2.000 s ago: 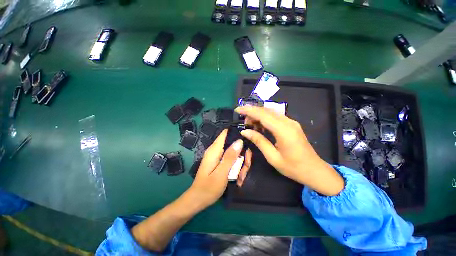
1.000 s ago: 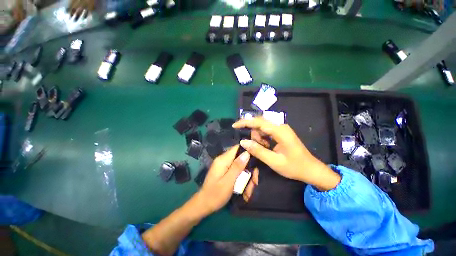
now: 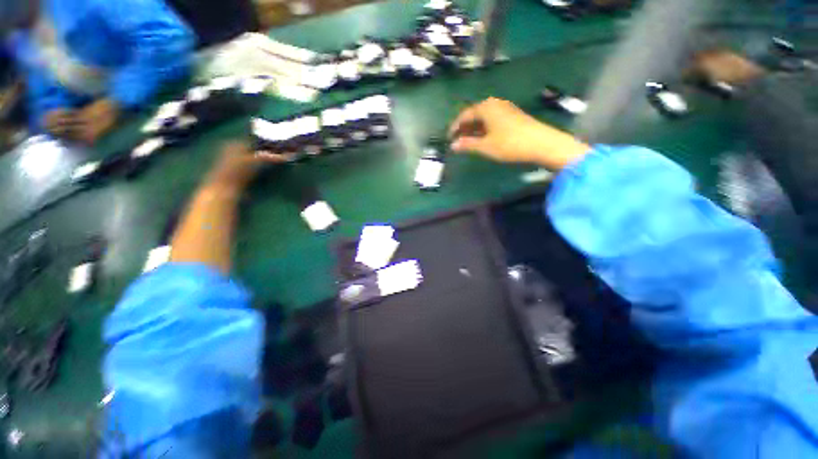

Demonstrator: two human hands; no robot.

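My left hand (image 3: 231, 175) is blurred and reaches to the near left end of a tight row of phones (image 3: 332, 128) with white panels. Its fingers are too blurred to show whether they grip a phone. My right hand (image 3: 502, 130) is at the far side, its fingertips close together beside the dark end of a single phone (image 3: 430, 172); whether they grip it is not clear. Another phone (image 3: 318, 215) lies between my arms. White-panelled pieces (image 3: 397, 278) lie at the far left corner of the black tray (image 3: 430, 359).
Shiny square parts (image 3: 552, 345) are in the tray's right compartment, partly behind my right sleeve. Blurred dark squares (image 3: 308, 421) lie left of the tray. More phones (image 3: 395, 61) are heaped far off. A person in blue (image 3: 108, 54) is far left. A grey post (image 3: 632, 67) stands right.
Both hands have parted and moved away from over the tray's left edge to the far side. The phone they held there is no longer between them. The view has shifted and blurred.
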